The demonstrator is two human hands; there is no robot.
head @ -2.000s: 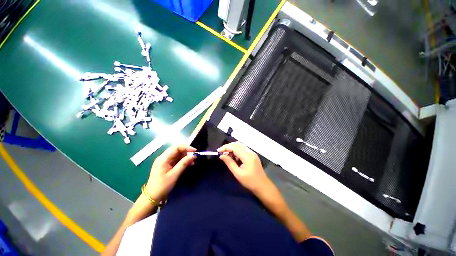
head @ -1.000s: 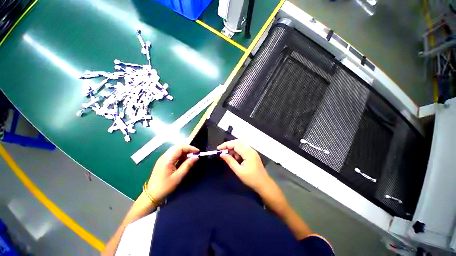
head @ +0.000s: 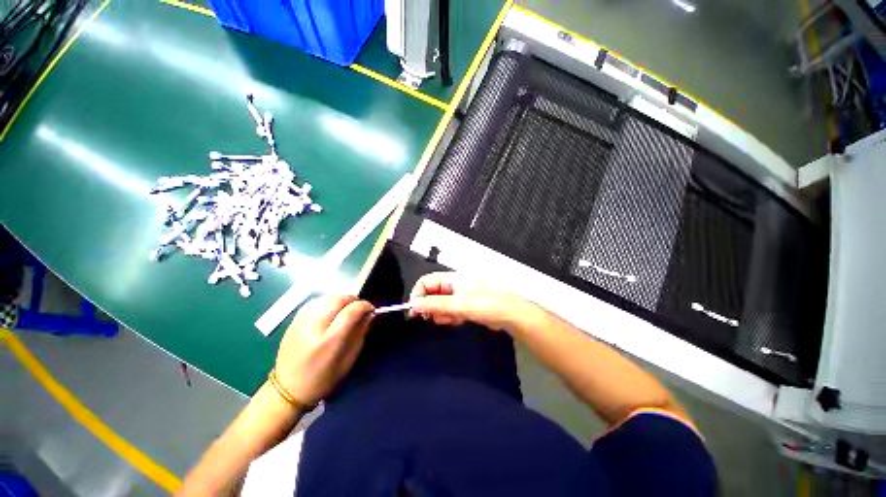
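Note:
A short white cable assembly [head: 392, 309] is held between my two hands, close in front of my body. My left hand [head: 321, 345] pinches its left end, and my right hand [head: 457, 299] pinches its right end. Both end connectors are mostly hidden by the fingers. A loose pile of white cable assemblies [head: 238, 209] lies on the green table [head: 97, 209]. Three cable assemblies, one of them nearest me [head: 607, 271], lie spaced apart on the black mesh conveyor [head: 554, 194].
A steel ruler [head: 335, 254] lies along the table's right edge. A blue bin [head: 301, 24] and a grey-white upright device [head: 413, 39] stand at the back. The white conveyor frame rail [head: 583, 315] borders the mesh. A white-grey hood [head: 860, 281] is at far right.
My right hand has turned, its forearm now reaching in more from the right, and its fingers cover more of the cable. The view has shifted, with the table and pile lower in the picture.

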